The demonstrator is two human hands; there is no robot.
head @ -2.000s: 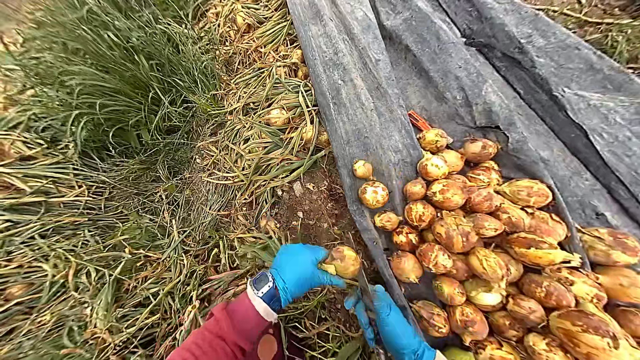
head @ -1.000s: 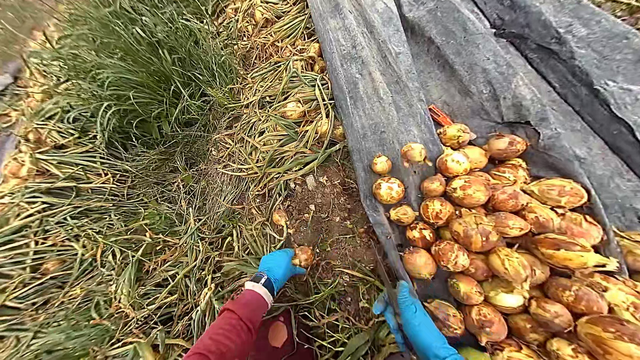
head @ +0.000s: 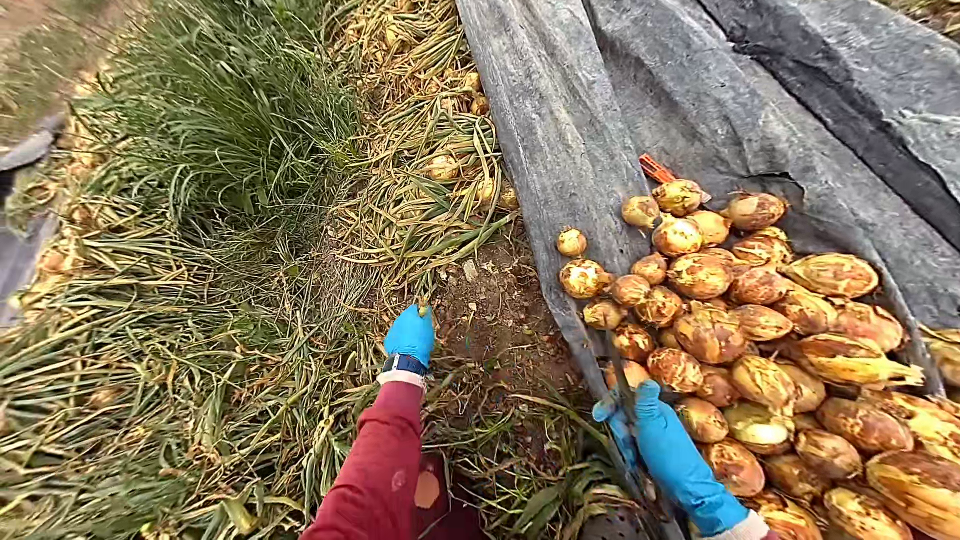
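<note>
My left hand (head: 412,335), in a blue glove with a watch at the wrist, reaches over the edge of the bare soil. Its fingers are closed around a small onion or its neck (head: 423,308), mostly hidden by the hand. Also gloved in blue, my right hand (head: 660,442) grips a long, dark metal cutting tool (head: 624,390), blades pointing up and away; its exact type is unclear. Beside the right hand, a heap of yellow onions (head: 705,330) lies on grey ground-cover fabric (head: 559,112). A small onion (head: 571,242) rests at the heap's left edge.
Onion plants with fallen, drying leaves (head: 427,195) cover the ground ahead and to the left. Tall green grass (head: 232,112) grows at the upper left. An orange-red object (head: 656,169) lies at the heap's top. Bare soil (head: 502,307) borders the fabric.
My left hand held an onion near the right hand two seconds ago; it has since moved away, forward and left. A small onion appears beside the heap's top left. The right hand keeps the tool.
</note>
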